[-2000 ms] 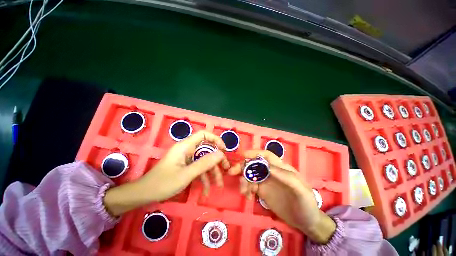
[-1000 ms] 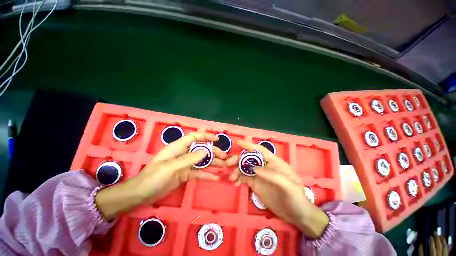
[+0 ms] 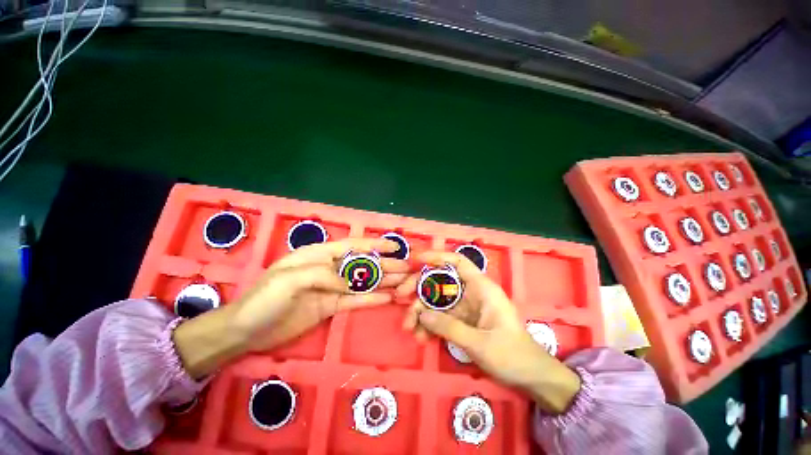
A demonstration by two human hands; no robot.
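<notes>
My left hand (image 3: 311, 283) holds a round smartwatch module (image 3: 360, 273) screen up, its display lit with coloured rings. My right hand (image 3: 471, 315) holds a second smartwatch module (image 3: 440, 289), also lit with multicoloured graphics, its thumb just below the silver rim. The two modules are side by side and apart, above the red foam tray (image 3: 356, 360). In the tray, several modules lie with black screens up, such as one at the upper left (image 3: 224, 230). Others lie with their white ringed case backs up (image 3: 374, 411). My hands cover part of the middle pockets.
A second red foam tray (image 3: 587, 191) stands angled at right with rows of case backs. A paper slip (image 3: 624, 318) lies between the trays. A black mat (image 3: 98, 231) and blue pen (image 3: 25, 258) are at left, white cords (image 3: 49, 71) upper left. White scraps (image 3: 734, 413) lie lower right.
Both displays now show multicoloured graphics. My left thumb has moved off its screen, and my right hand's fingers no longer cover its screen. Fingers seen at the lower right edge have mostly left the picture.
</notes>
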